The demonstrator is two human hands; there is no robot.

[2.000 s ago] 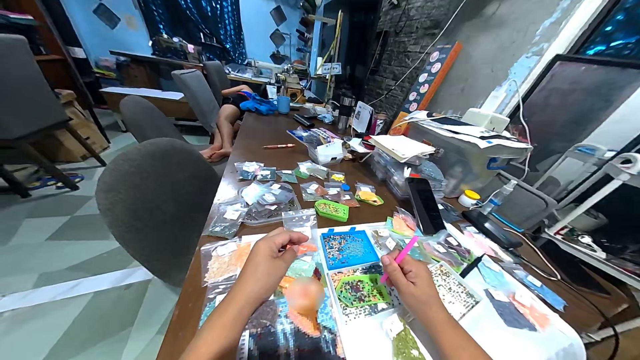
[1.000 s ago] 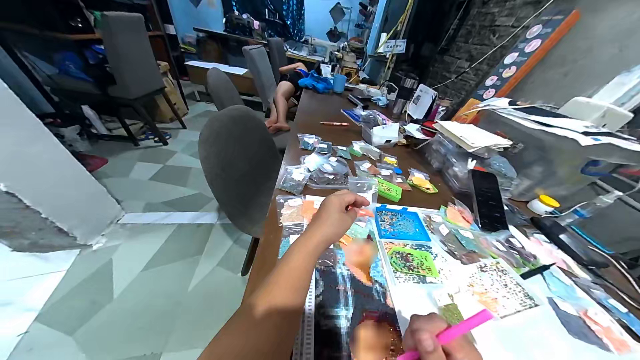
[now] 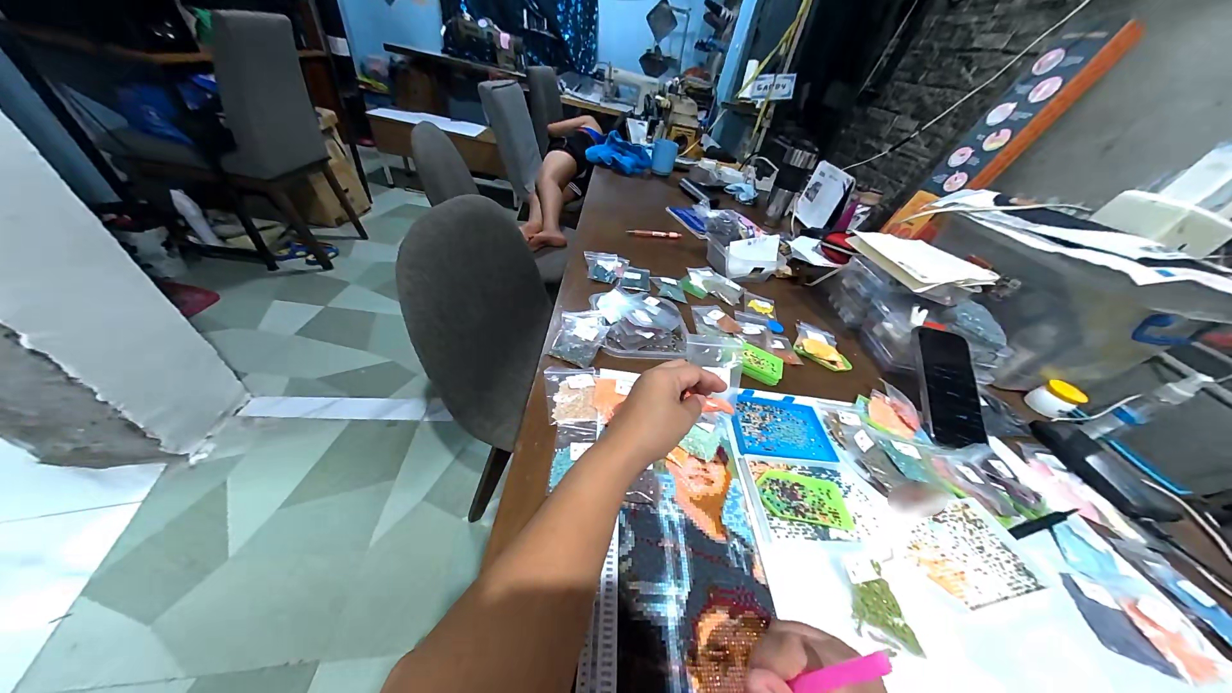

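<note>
My left hand [image 3: 664, 409] pinches a small clear zip bag [image 3: 714, 358] with orange beads at its bottom, above the top of a partly beaded diamond painting [image 3: 698, 558]. Low in the view, my right hand [image 3: 794, 654] grips a pink pen-like tool [image 3: 842, 672] over the painting's lower part. Right of my left hand lies a blue tray [image 3: 784, 428] of mixed beads, and nearer me a green tray [image 3: 807, 499] rests among scattered beads. A bag of green beads [image 3: 884, 608] lies right of the painting. The pen's tip is not clearly visible.
Several bead bags [image 3: 580, 337] spread over the brown table [image 3: 626, 207]. A black phone [image 3: 948, 385] stands beside a clear plastic bin [image 3: 1049, 279] at right. A grey chair [image 3: 472, 308] is at the table's left edge. A person's bare legs [image 3: 553, 192] show at the far end.
My right hand with the pink tool has moved down toward the near end of the painting. My left hand still holds the clear bag. The view has swung left.
</note>
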